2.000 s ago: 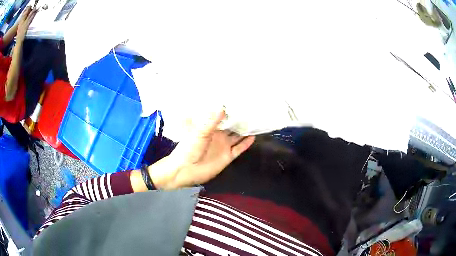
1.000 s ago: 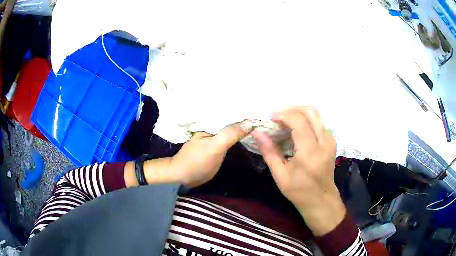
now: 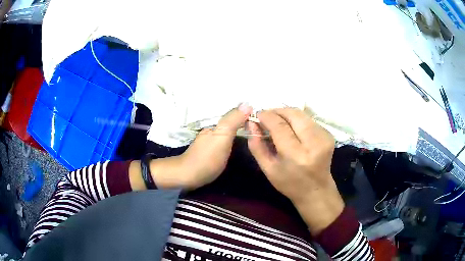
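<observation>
The large cream-white padded garment [image 3: 285, 56] covers the table and my lap, its surface mostly overexposed. My left hand [image 3: 206, 153] and my right hand [image 3: 295, 153] meet at its near edge. Both pinch the narrow garment edge between thumb and fingers. A small white piece [image 3: 253, 119] shows between the fingertips; I cannot tell if it is a tab or a cord end. A thin white cord [image 3: 113, 73] hangs from the garment on the left, over the blue bin.
A blue plastic bin [image 3: 84, 102] and a red bin [image 3: 28, 102] stand at lower left. A pen [image 3: 448, 109] and a thin tool [image 3: 415, 85] lie on the right. A plastic bag [image 3: 380, 229] with orange-red material is at lower right.
My right hand has come into view and joined my left at the garment edge. Since one second ago the fingertips have closed together, and a small white piece now shows between them.
</observation>
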